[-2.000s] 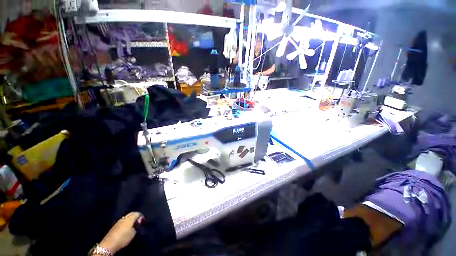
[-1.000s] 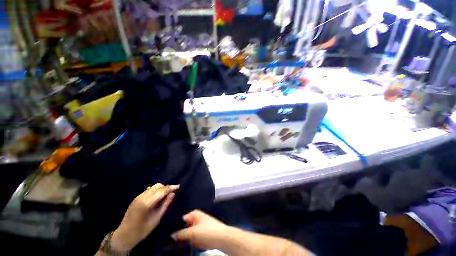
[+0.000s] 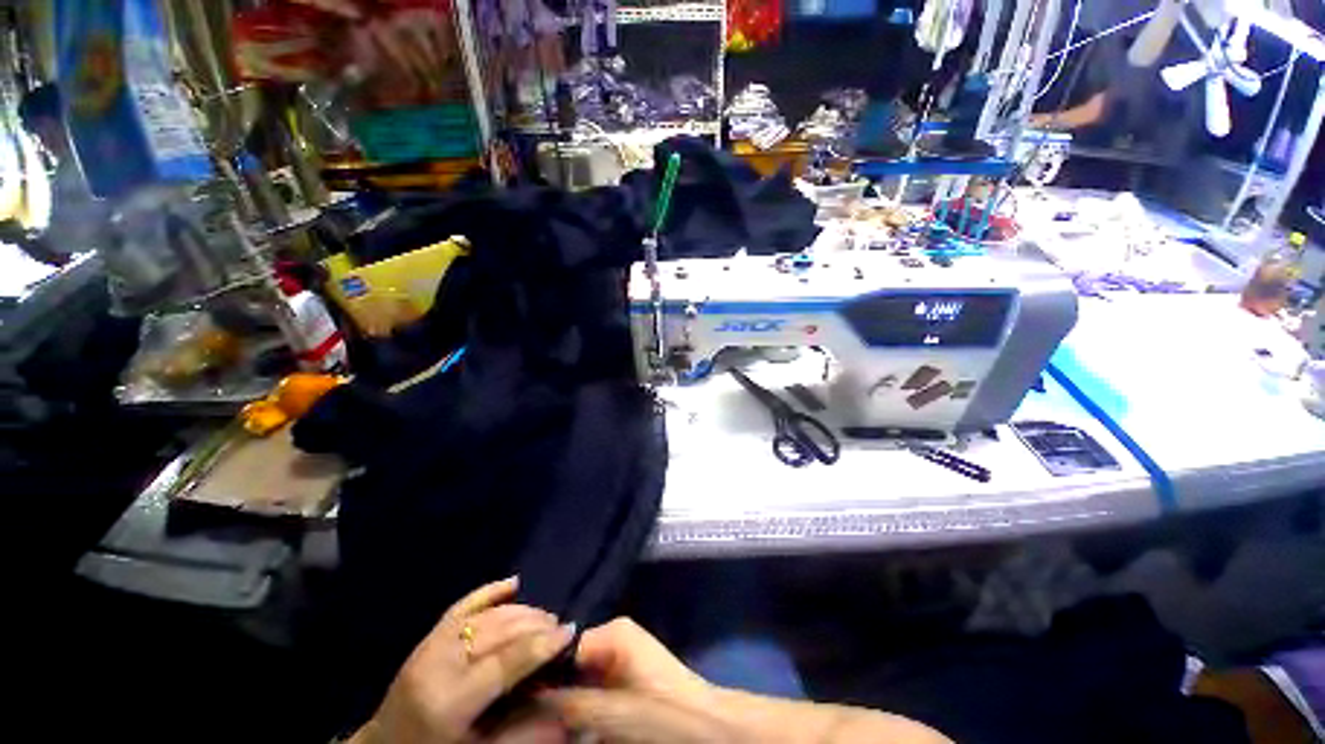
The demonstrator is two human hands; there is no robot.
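Note:
Dark fabric [image 3: 538, 451] lies in a large heap left of and behind the white sewing machine [image 3: 857, 342] and hangs over the table's front edge. My left hand [image 3: 487, 657], with a ring, and my right hand [image 3: 632, 690] meet at the bottom centre and pinch the fabric's edge between their fingers. The fingertips are partly hidden by fabric and by each other. Black scissors [image 3: 799, 436] lie under the machine arm. A slim black tool [image 3: 952, 462] lies right of them. A green upright handle [image 3: 667, 192] stands at the machine's left end.
The white table [image 3: 901, 512] has a ruler-marked front edge and a blue strip [image 3: 1112, 422]. A small dark panel [image 3: 1065, 448] lies right of the machine. A yellow packet [image 3: 400, 285], orange cloth [image 3: 291, 403] and cardboard [image 3: 262, 472] are at left. A person's arm [image 3: 1072, 114] shows at the back.
The view has turned left, so the machine sits further right. My right hand has come into view and joined my left; both now grip the fabric edge together.

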